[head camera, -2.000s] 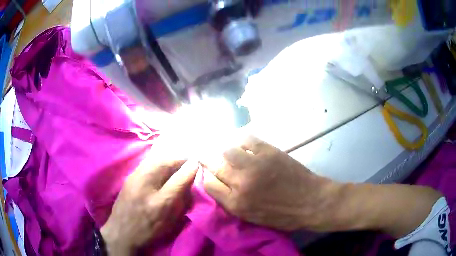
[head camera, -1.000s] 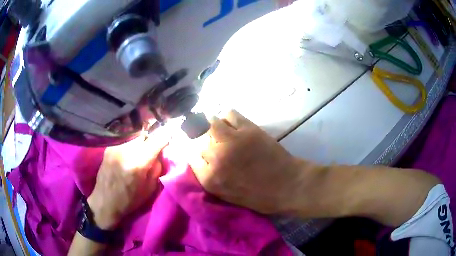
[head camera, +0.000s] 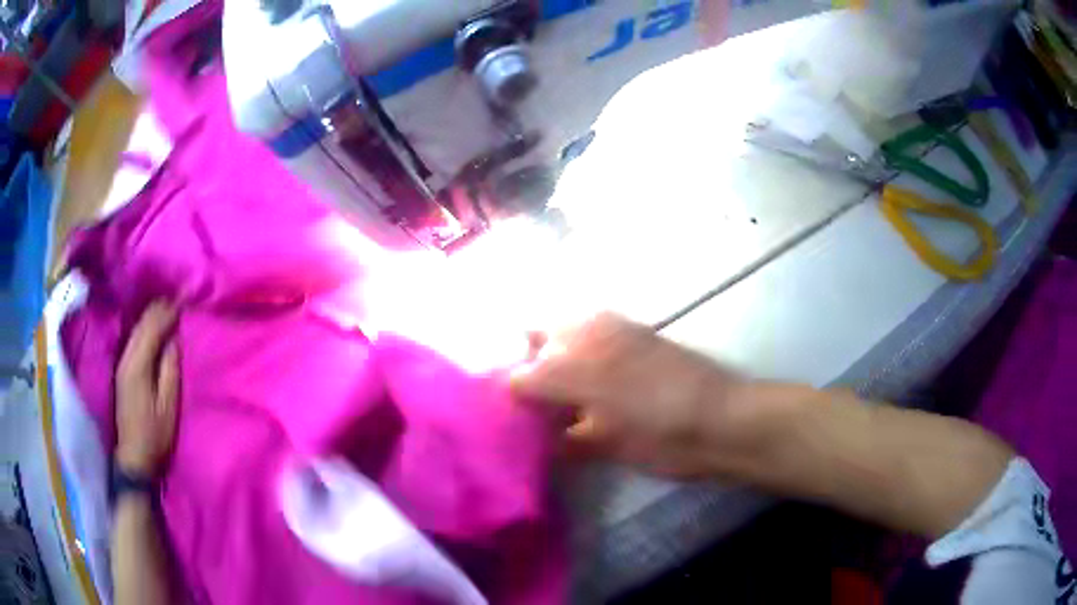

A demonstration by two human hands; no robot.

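The magenta fabric (head camera: 236, 402) spreads over the left side of the machine bed and hangs over the front edge, with a pale lilac or white part (head camera: 354, 520) showing at the lower middle. My left hand (head camera: 149, 390) lies on the fabric at the far left, its fingertips partly hidden by a fold. My right hand (head camera: 626, 396) pinches the fabric's right edge near the glare. The sewing machine (head camera: 555, 53) stands above. Its needle area is largely lost in bright light.
Scissors with green and yellow-orange handles (head camera: 939, 231) lie at the right on the white bed. A crumpled white translucent heap (head camera: 844, 89) is behind them. A dark magenta pile (head camera: 1033, 366) is at the lower right. Grey ruler tape (head camera: 909, 343) runs along the curved front edge.
My left hand has moved from near the needle to the far left. My right hand is slightly farther right and lower. The fabric is spread wider, and the pale part now shows.
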